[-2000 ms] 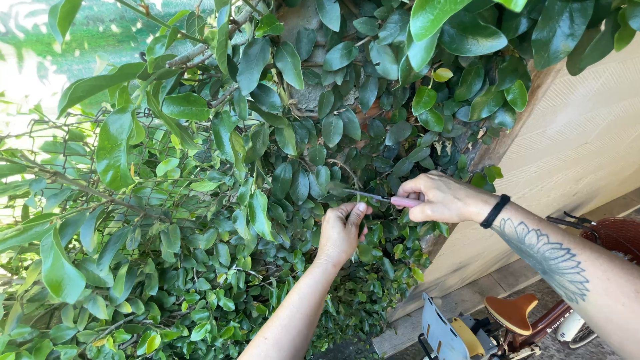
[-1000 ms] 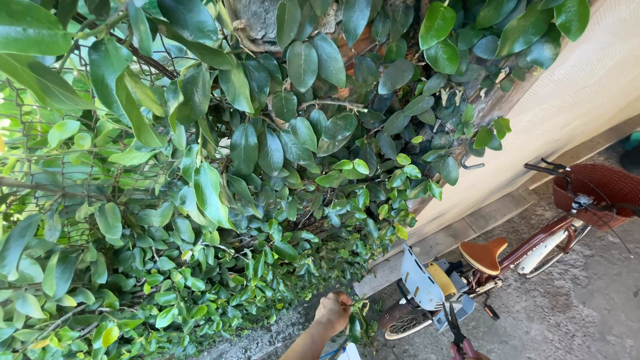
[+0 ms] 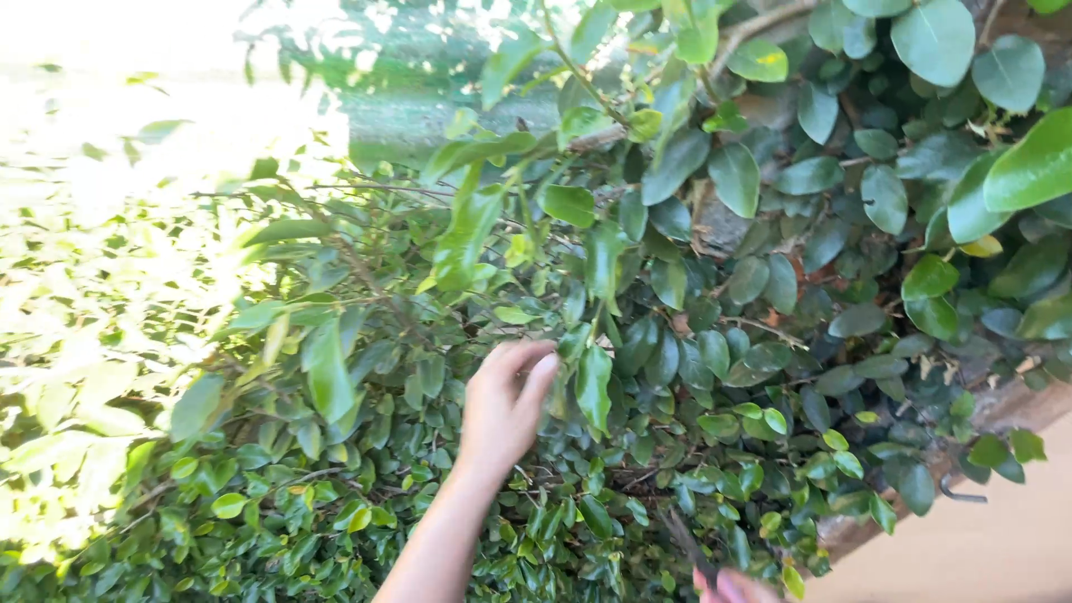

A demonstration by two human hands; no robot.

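Observation:
My left hand [image 3: 507,398] is raised in front of the leafy climbing hedge [image 3: 670,360], its thumb and forefinger at a hanging leafy shoot [image 3: 595,389]; whether the fingers pinch it cannot be made out. At the bottom edge my right hand [image 3: 741,588] shows only in part and is blurred. It is closed around a pair of pruning shears [image 3: 691,540] with dark blades, which point up and left toward the foliage. The handles are mostly hidden by the hand and the frame's edge.
Thin woody branches [image 3: 754,33] run through the leaves at the top. A metal hook [image 3: 963,494] sticks out at the hedge's lower right edge, beside a beige wall [image 3: 988,544]. Behind the hedge at upper left is a bright, washed-out area.
My left hand has risen from low by the bicycle to the hedge, and the leafy cutting seen in it earlier is no longer in view. The view has swung left, so the bicycle is out of frame.

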